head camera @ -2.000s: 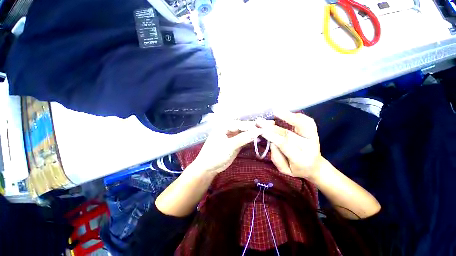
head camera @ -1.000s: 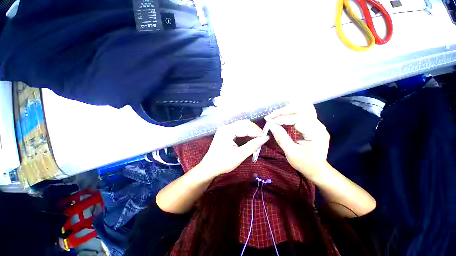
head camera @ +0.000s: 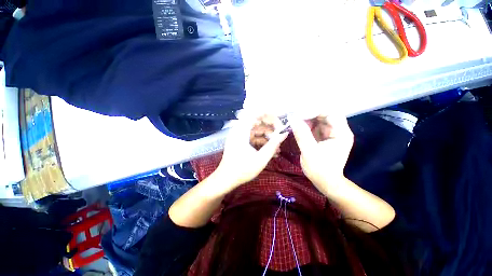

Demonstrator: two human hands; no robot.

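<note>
My left hand (head camera: 247, 148) and my right hand (head camera: 325, 149) are close together over my lap, at the table's front edge. Their fingertips hold a small pale strip (head camera: 284, 123) between them, mostly hidden by the fingers and partly washed out by glare. The navy garment (head camera: 135, 64) lies heaped on the white table at the left, untouched by my hands. A black care label (head camera: 168, 20) with pale printing shows on it near the top edge of the view.
Scissors with yellow and red handles (head camera: 386, 32) lie at the upper right. The white table (head camera: 116, 145) has a ruler-marked front edge and a taped brown strip (head camera: 39, 145) at left. More navy cloth (head camera: 450, 178) hangs at right. A dark red checked apron (head camera: 291, 237) covers my lap.
The strip hung as a loop below my fingers, then as a short tail; now only a small part shows between the fingertips. My hands have turned, with the palms showing more. The view has shifted slightly.
</note>
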